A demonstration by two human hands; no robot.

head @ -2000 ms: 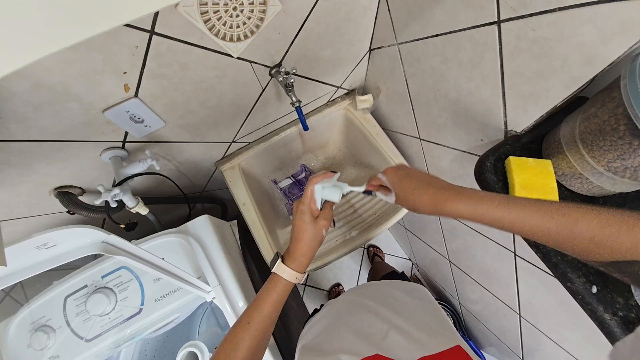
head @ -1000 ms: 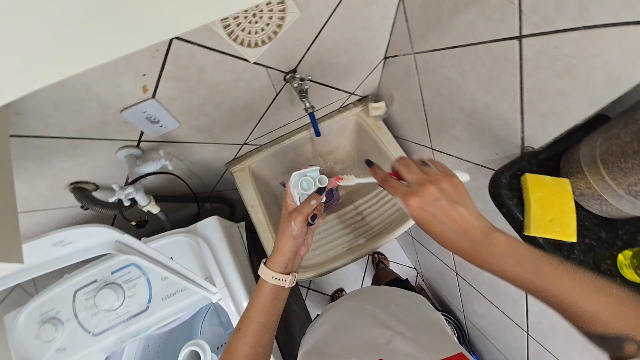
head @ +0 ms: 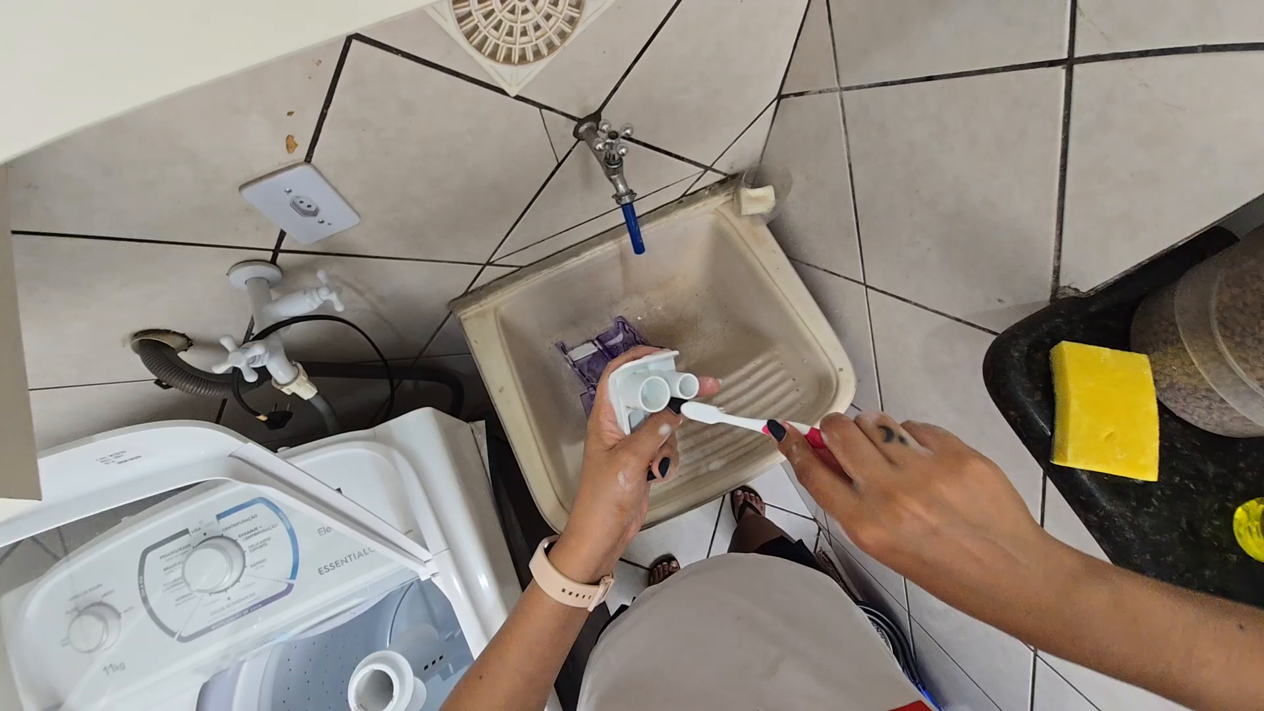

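My left hand (head: 627, 449), with a pink band at its wrist, grips a white plastic part (head: 642, 387) that has two round tubes. It is held over the beige laundry sink (head: 691, 272). In my right hand (head: 889, 474) is a white and red toothbrush (head: 736, 419), its head pointing left, close to the part's lower right side. Whether the bristles touch the part cannot be told. Behind my left hand, a purple plastic piece (head: 598, 354) lies in the sink basin, partly hidden by the hand.
A metal faucet (head: 614, 173) with a blue spout hangs over the sink. At lower left stands an open washing machine (head: 227, 563). On the right, a dark stone counter (head: 1027, 380) holds a yellow sponge (head: 1104, 411) and a clear container (head: 1210, 336) of brown granules.
The toothbrush head has moved from above the white part's right side to lower beside it. The white part has been turned since the earliest frame, its tubes now facing the camera.
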